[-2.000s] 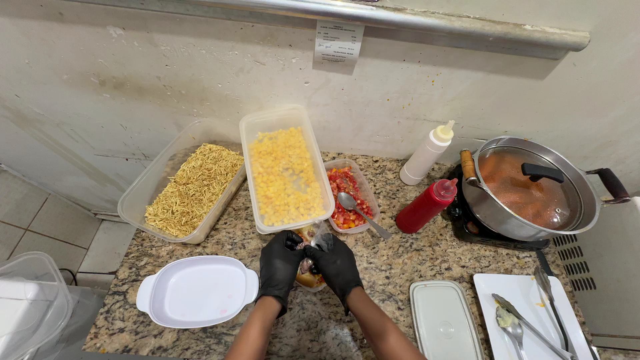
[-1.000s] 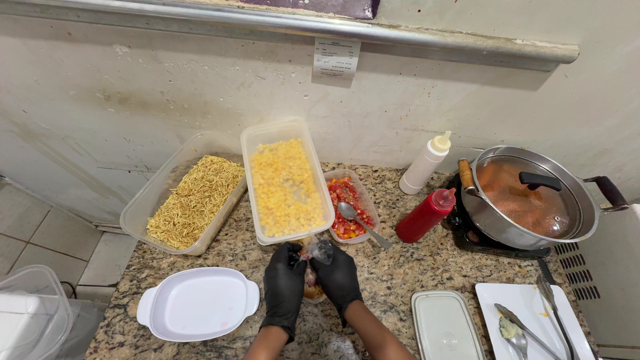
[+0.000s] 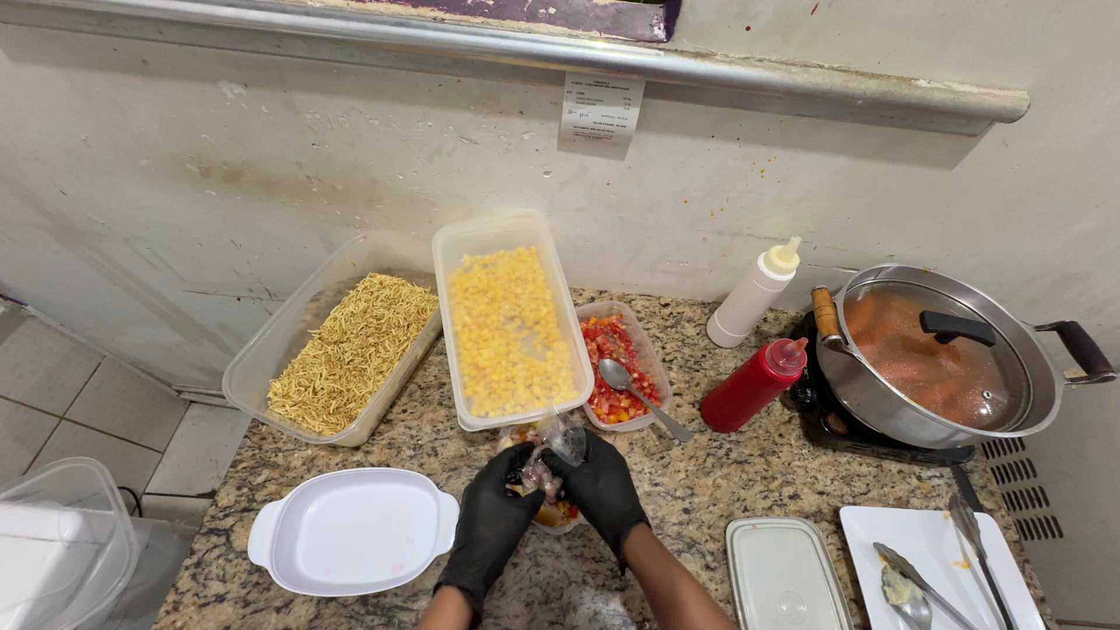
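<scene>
My left hand (image 3: 492, 516) and my right hand (image 3: 599, 481), both in black gloves, meet at the front of the corn container. Between them they grip a small clear plastic bag (image 3: 541, 468) with pinkish-brown pieces in it. Beneath the bag, partly hidden by my hands, lies food with a bun-like brown part and red and yellow bits (image 3: 557, 514). Just behind my hands stands a plastic container of corn kernels (image 3: 512, 332). To its right is a tub of chopped red and yellow vegetables (image 3: 612, 350) with a metal spoon (image 3: 643, 398) in it.
Left are a container of shoestring potatoes (image 3: 350, 359) and a white oval dish (image 3: 354, 534). Right are a white squeeze bottle (image 3: 751, 297), a red one (image 3: 752, 385), a lidded pot (image 3: 936, 359) on a burner, a lidded box (image 3: 787, 573) and a white plate (image 3: 927, 534) with tongs and a spoon.
Both hands stay together at the front of the corn container; the bag between them shows more plainly now.
</scene>
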